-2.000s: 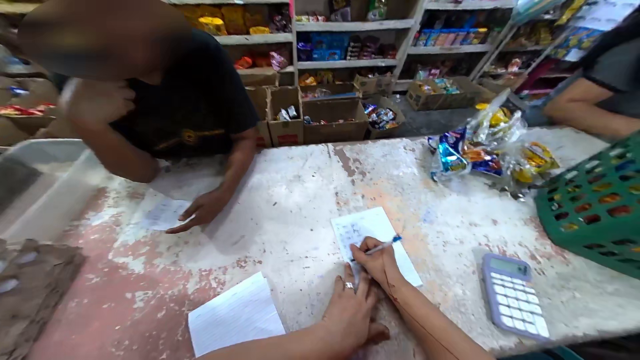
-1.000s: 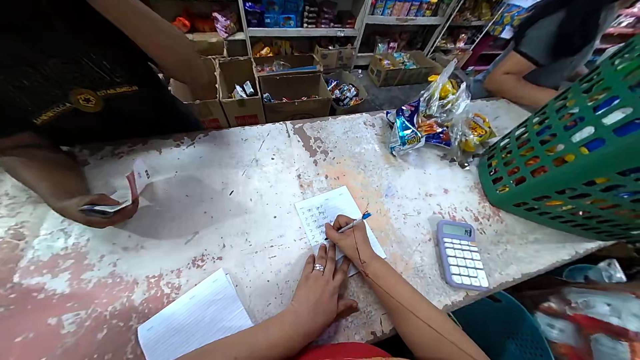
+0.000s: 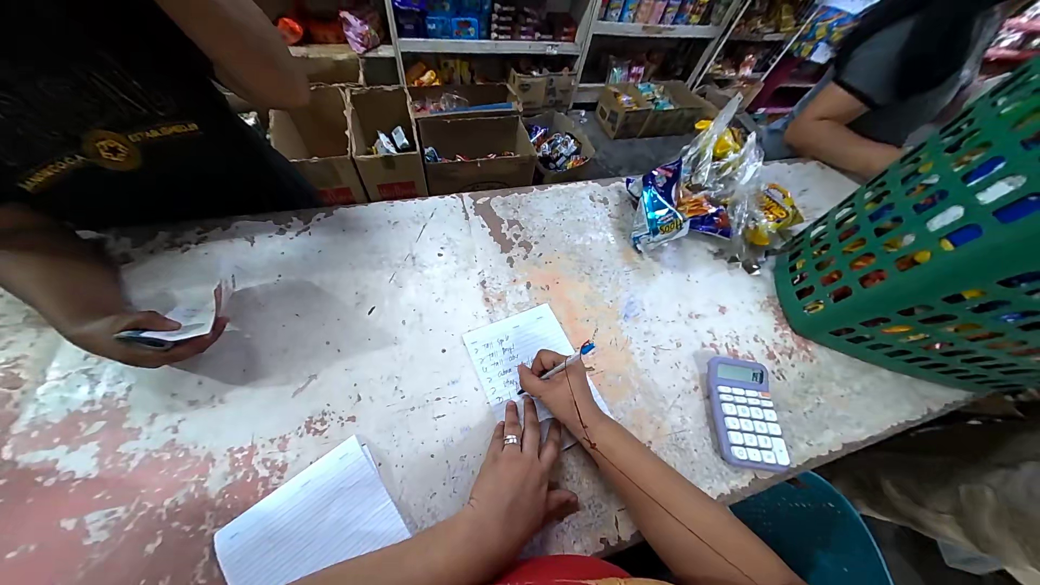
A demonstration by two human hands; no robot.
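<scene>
My right hand (image 3: 561, 386) holds a pen (image 3: 566, 361) with a blue end, its point on a small lined sheet (image 3: 520, 337) that bears handwriting. My left hand (image 3: 524, 467), with a ring on one finger, lies flat with its fingertips on the sheet's near edge, just beside the right hand. Left of my left forearm lies a lined paper pad (image 3: 313, 516) with no writing that I can make out. A purple calculator (image 3: 747, 414) with white keys rests to the right of my right forearm.
Bagged snacks (image 3: 707, 195) and a green plastic basket (image 3: 902, 268) of packets stand on the worn counter (image 3: 390, 341) at right. Across it, a person's hand (image 3: 171, 337) holds papers; another person's arm (image 3: 837, 126) leans at back right. Cardboard boxes (image 3: 475, 166) and shelves stand behind. A teal tub (image 3: 821, 528) is below.
The person at the left has lifted papers off the counter and now stands closer to its edge. My hands stay at the small sheet, pen in the right. The view has shifted.
</scene>
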